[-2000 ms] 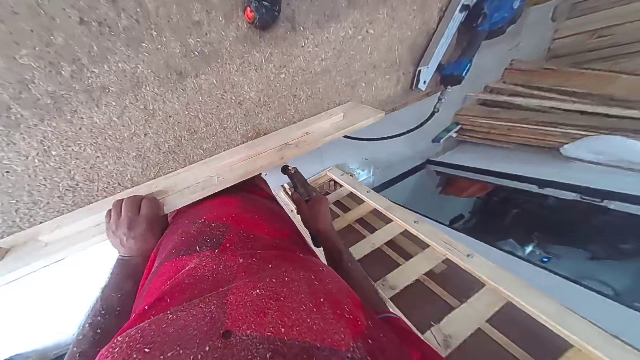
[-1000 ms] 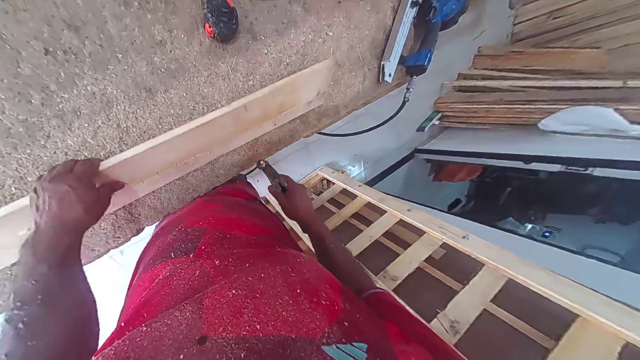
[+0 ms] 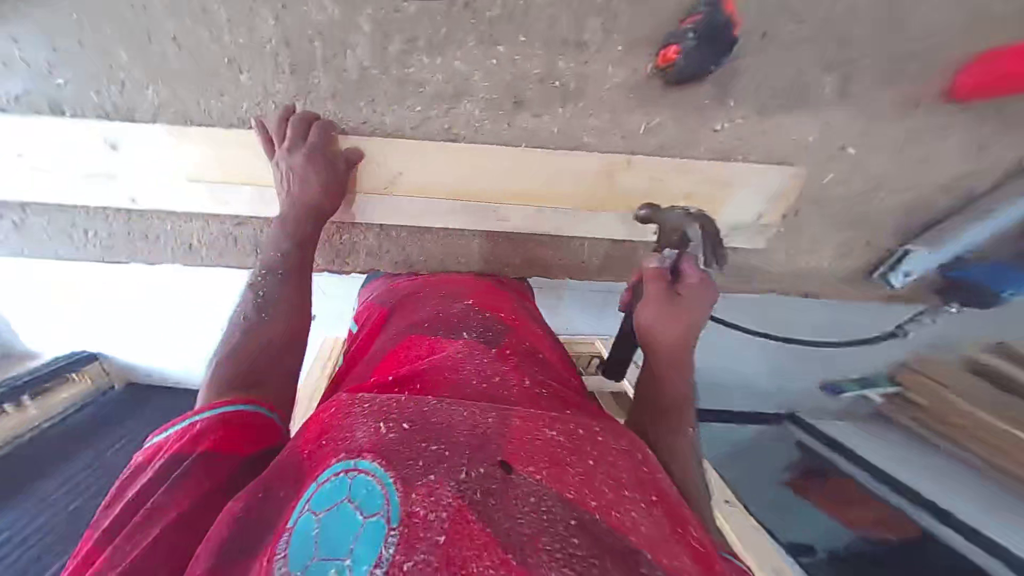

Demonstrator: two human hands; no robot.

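Across the sawdust-strewn workbench top [image 3: 496, 88] lies a long pale wooden board [image 3: 496, 180], with a lengthwise line or step along its near part. My left hand [image 3: 308, 164] rests flat on the board with its fingers spread, left of the middle. A claw hammer [image 3: 680, 232] is gripped close to its head by my right hand [image 3: 676, 304], with the dark handle pointing down toward me. The hammer head is over the board's near edge at the right end; whether it touches the wood I cannot tell.
A black and red tool [image 3: 698, 44], partly blurred, lies beyond the board, and a red object [image 3: 988, 74] is at the far right. A blue air tool [image 3: 980, 282] with a black hose [image 3: 816, 342] is at the right edge. Stacked wood [image 3: 960, 408] stands lower right.
My right hand has brought the hammer up from beside the bench to the board's right end. My left hand still rests on the board. The view has turned considerably.
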